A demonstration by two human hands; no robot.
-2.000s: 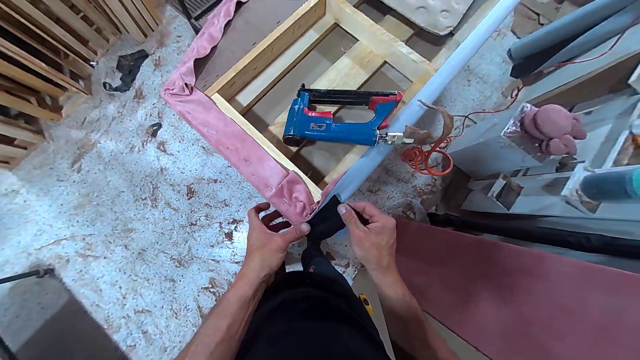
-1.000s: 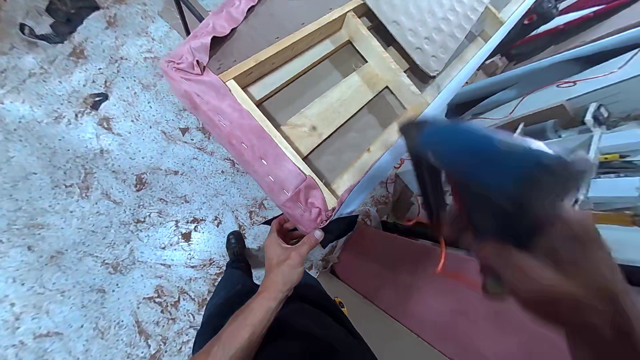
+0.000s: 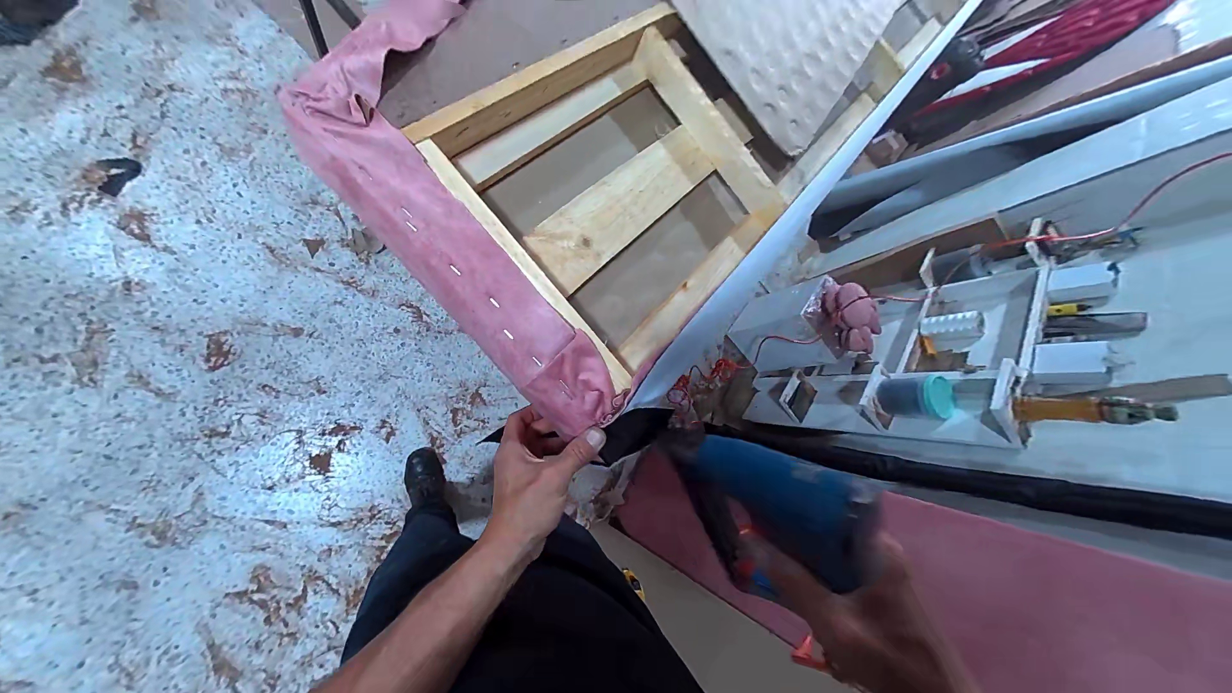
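My left hand (image 3: 539,467) pinches black fabric (image 3: 630,433) and the pink upholstery fabric (image 3: 452,255) at the near corner of a wooden frame (image 3: 626,207). A row of staples runs along the pink fabric. My right hand (image 3: 852,611) grips a blue pneumatic staple gun (image 3: 780,496), blurred, its nose close to the black fabric, just right of the corner. Whether the nose touches the fabric cannot be told. Light grey-blue material (image 3: 741,289) covers the frame's right side.
A wooden tool tray (image 3: 905,385) with tape, a bottle and tools lies at the right, beside a small pink stuffed piece (image 3: 852,318). A red air hose (image 3: 1126,217) crosses there. A pink panel (image 3: 1039,587) lies below. Fabric scraps (image 3: 117,176) litter the speckled floor.
The staple gun lay on the wooden frame at first; my right hand has since taken it and brought it near the corner. My left hand stays at the corner. The view has shifted.
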